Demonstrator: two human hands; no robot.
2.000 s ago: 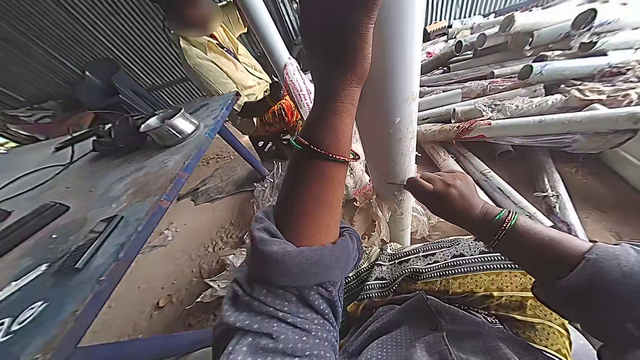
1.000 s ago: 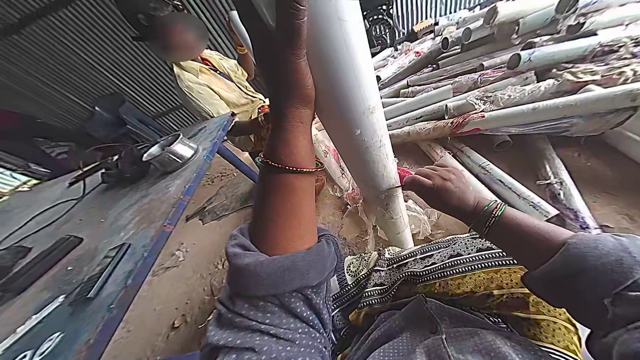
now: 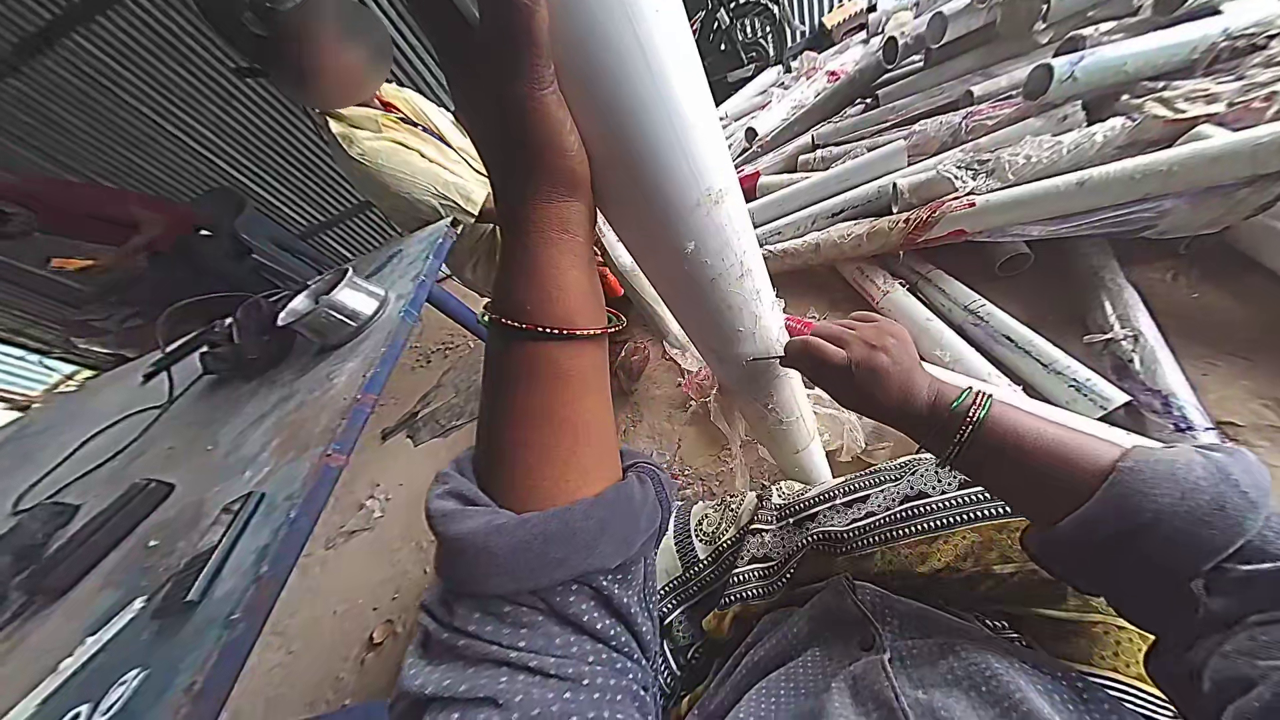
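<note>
A long white plastic pipe [image 3: 680, 200] slants down in front of me, its lower end by the patterned cloth over my lap. My left hand [image 3: 530, 90] is raised against the pipe's upper left side; its fingers run into the dark top edge, so its grip cannot be made out. Closed around a small red-handled tool [image 3: 798, 326], my right hand [image 3: 865, 365] rests at the pipe's lower right side. A thin dark tip pokes from that hand across the pipe's surface, which has scuffs and ragged shreds there.
To the left stands a metal-topped table [image 3: 330, 455] with a blue edge, bearing a steel pot [image 3: 335, 308], a cable and dark bars. A person in a yellow garment [image 3: 410, 160] is behind it. Many pipes [image 3: 1080, 190], some in torn plastic wrap, lie piled at the right.
Against two seconds ago, the pipe leans more, its top further left, and my left hand has gone left with it. My right hand remains near the pipe's lower part.
</note>
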